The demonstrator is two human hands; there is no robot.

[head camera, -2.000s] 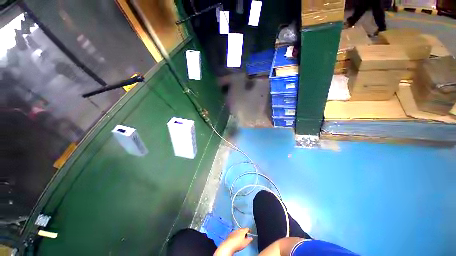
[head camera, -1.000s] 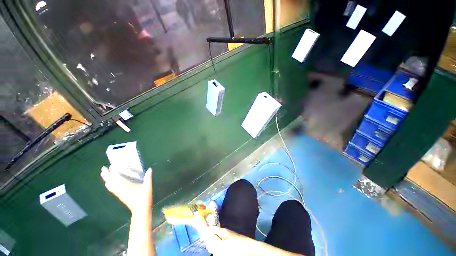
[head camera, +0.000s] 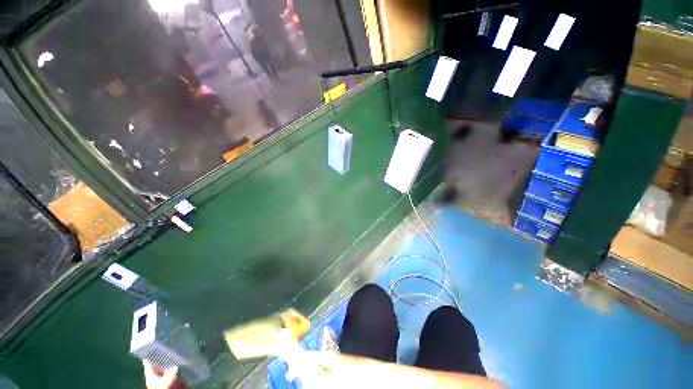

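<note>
A white housing [head camera: 144,329] with a dark window in its end and a perforated face is tilted at the lower left. My left hand [head camera: 161,375], cut off by the bottom edge, has its fingers on the housing's lower edge; the rest of its grip is hidden. A second housing [head camera: 121,276] hangs just behind it. My right hand [head camera: 304,360], blurred, is closed around a yellow tool [head camera: 258,336], probably an air blow gun, which points left toward the housing. The tool's nozzle is unclear.
Housings hang from a dark hanger bar [head camera: 365,70] ahead, with more at the upper right. A pale hose [head camera: 418,277] lies coiled beyond my knees. A blue crate [head camera: 280,374] is by my legs. Blue bins [head camera: 549,196] stand beside a green pillar [head camera: 617,163].
The view has turned left since the first frame. Since one second ago, the left-hand housing has moved lower and nearer and tilted. My left hand has dropped with it; the yellow tool has shifted slightly left.
</note>
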